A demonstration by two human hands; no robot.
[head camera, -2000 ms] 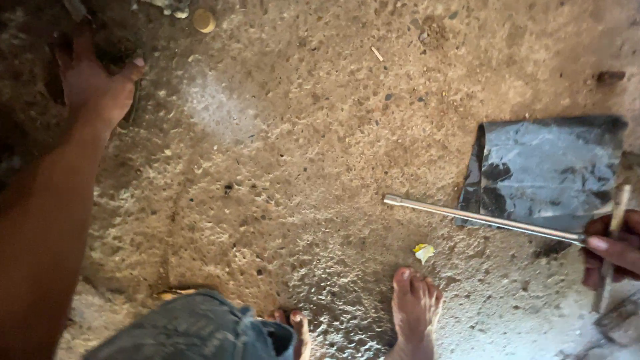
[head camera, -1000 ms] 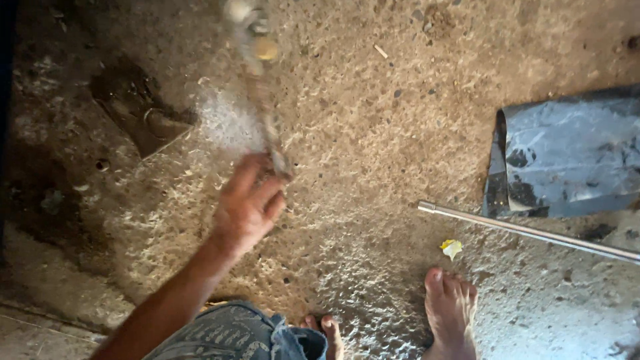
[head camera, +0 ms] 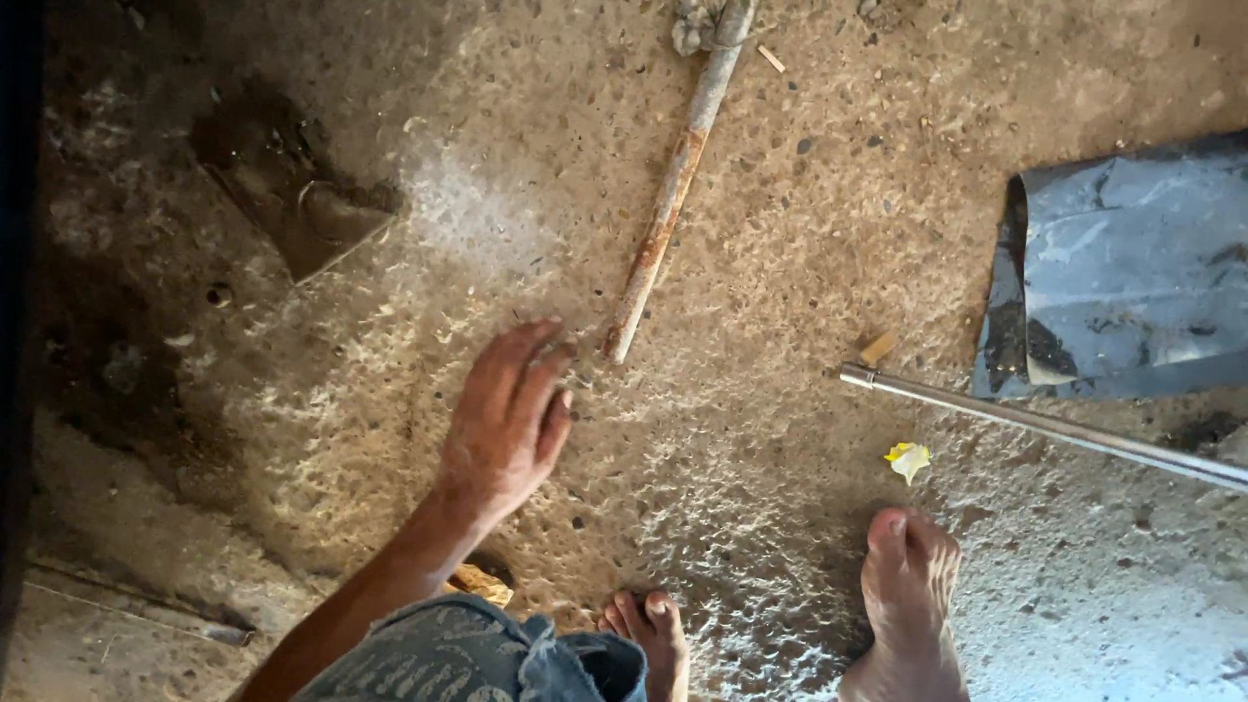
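Note:
My left hand [head camera: 507, 414] hovers over the rough floor with its fingers apart and nothing in them. Just right of its fingertips lies the lower end of a rusty metal rod [head camera: 668, 205], which runs up to the top edge, where a greyish lump [head camera: 694, 27] sits against it. From the right edge a shiny metal tube [head camera: 1043, 421] reaches in, its tip near a small tan piece [head camera: 877, 348]. My right hand is out of the frame, so what it holds is hidden.
A folded dark sheet [head camera: 1141, 273] lies at the right. A yellow and white scrap [head camera: 908, 461] is just above my bare right foot [head camera: 912, 604]. At the upper left is a dark flat metal piece [head camera: 302, 210], and a crumpled brown scrap [head camera: 481, 583] lies near my knee.
My left hand came from the upper left, held the rusty rod one second ago, and has let it go on the floor. My right hand, seen at first with the shiny tube, has left view.

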